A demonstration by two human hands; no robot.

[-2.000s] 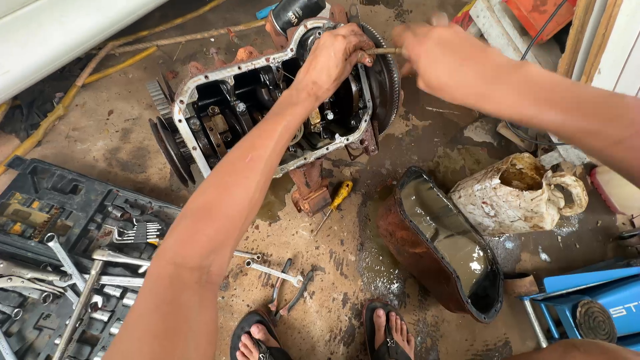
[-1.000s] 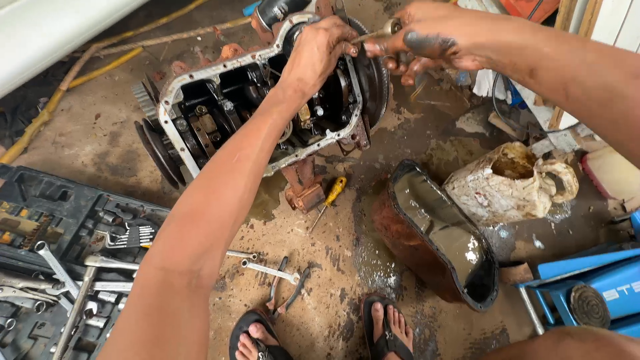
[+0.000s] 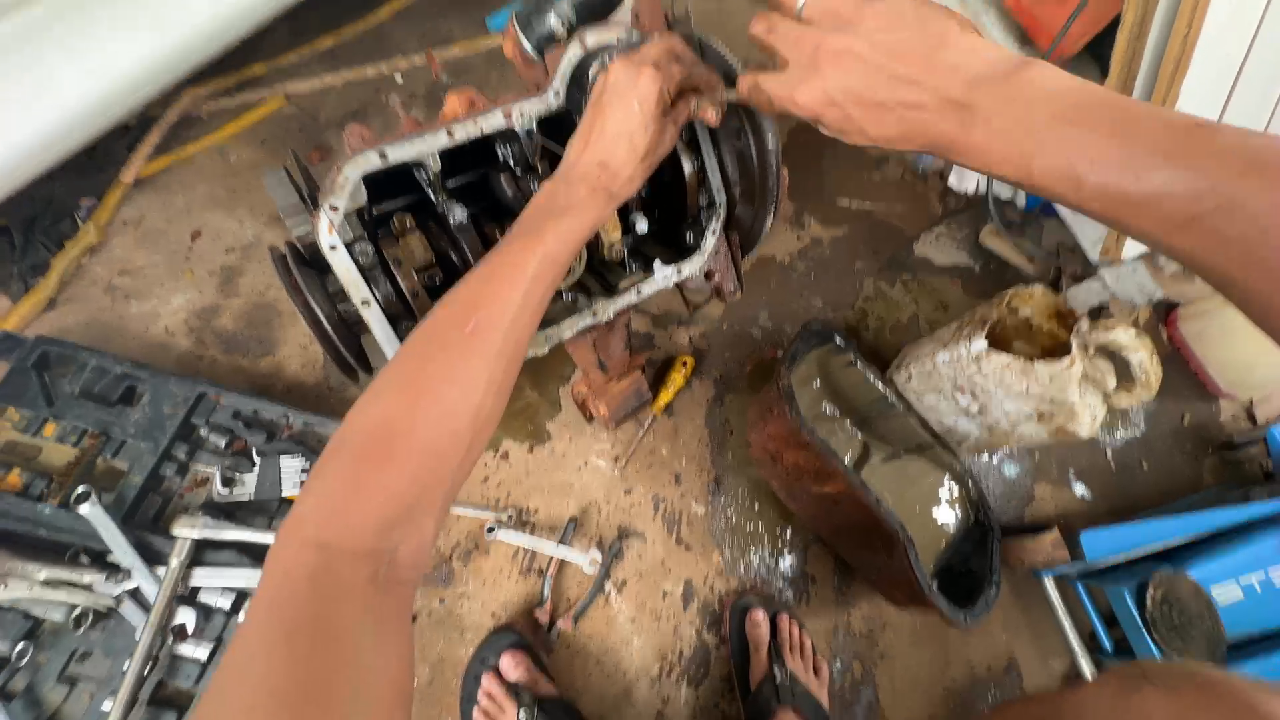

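Observation:
An engine block lies with its crankcase open upward, its crankshaft and bearing caps showing inside. My left hand is over the flywheel end of the crankcase, fingers curled down; what they grip is hidden. Beside it, above the toothed flywheel, is my right hand, blurred, its fingertips close to the left fingers. A small light piece shows between the two hands, too blurred to identify. A screwdriver with a yellow handle lies on the floor below the block.
An open socket set case with wrenches is at left. A combination wrench and pliers lie near my sandalled feet. At right are an oil pan holding murky liquid, a dirty plastic jug and a blue floor jack.
My right hand, which had a metal tool in it beside the flywheel, has shifted and its fingers are straighter. My left hand stays at the same end of the crankcase.

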